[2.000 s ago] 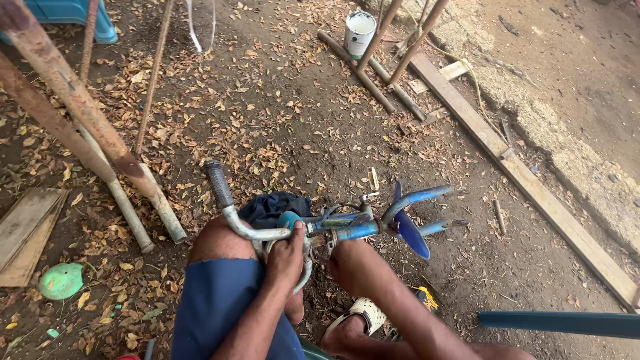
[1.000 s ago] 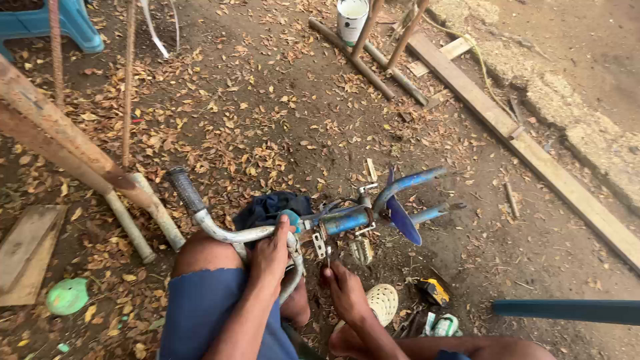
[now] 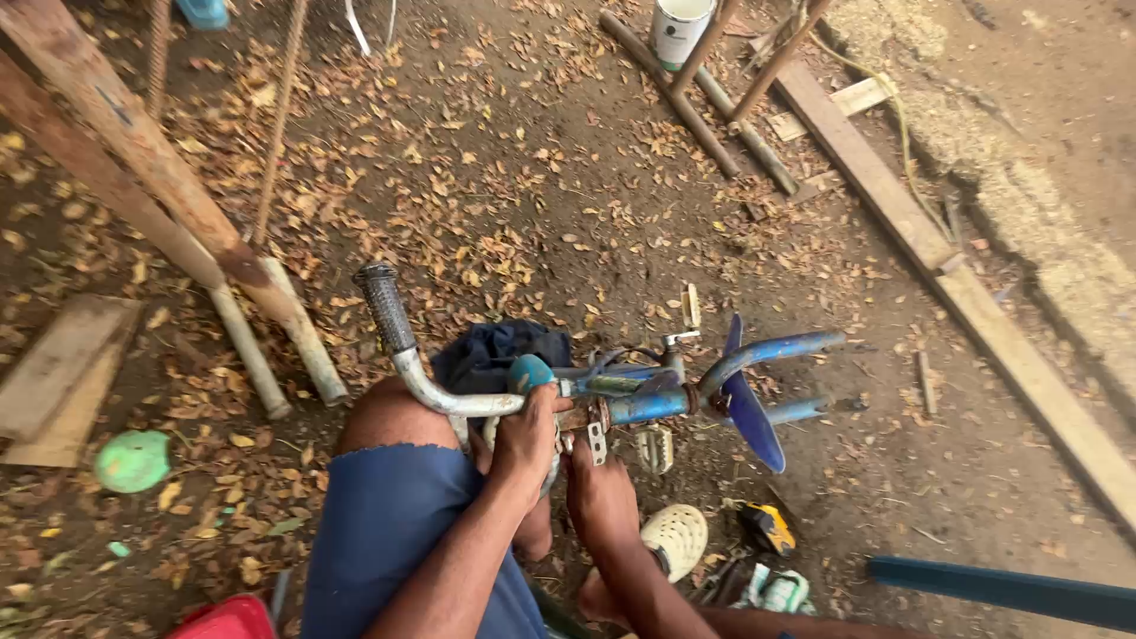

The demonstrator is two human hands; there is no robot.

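Note:
A bicycle frame with a blue head tube [image 3: 643, 406], a blue fork [image 3: 772, 351] and a blue mudguard [image 3: 754, 422] lies across in front of my knees. My left hand [image 3: 525, 444] is closed on the middle of the worn silver handlebar [image 3: 461, 404], beside a teal round part [image 3: 530, 373]. The bar's black grip [image 3: 385, 306] points up and left. My right hand [image 3: 599, 497] is at the stem, just below a perforated metal bracket [image 3: 597, 432]; its fingertips are partly hidden, and whether they hold anything is unclear. Pedals [image 3: 655, 449] show on both sides of the frame.
Rusty metal legs [image 3: 195, 213] stand at left, near wooden boards [image 3: 62, 382] and a green round object [image 3: 132, 461]. A white bucket [image 3: 682, 31], pipes and a long plank [image 3: 887, 186] lie farther off. Near my shoe [image 3: 675, 540] is a yellow-black tool [image 3: 767, 527].
My right hand has moved from below the stem up against it, near the bracket. My left hand stays on the handlebar. The view has shifted slightly.

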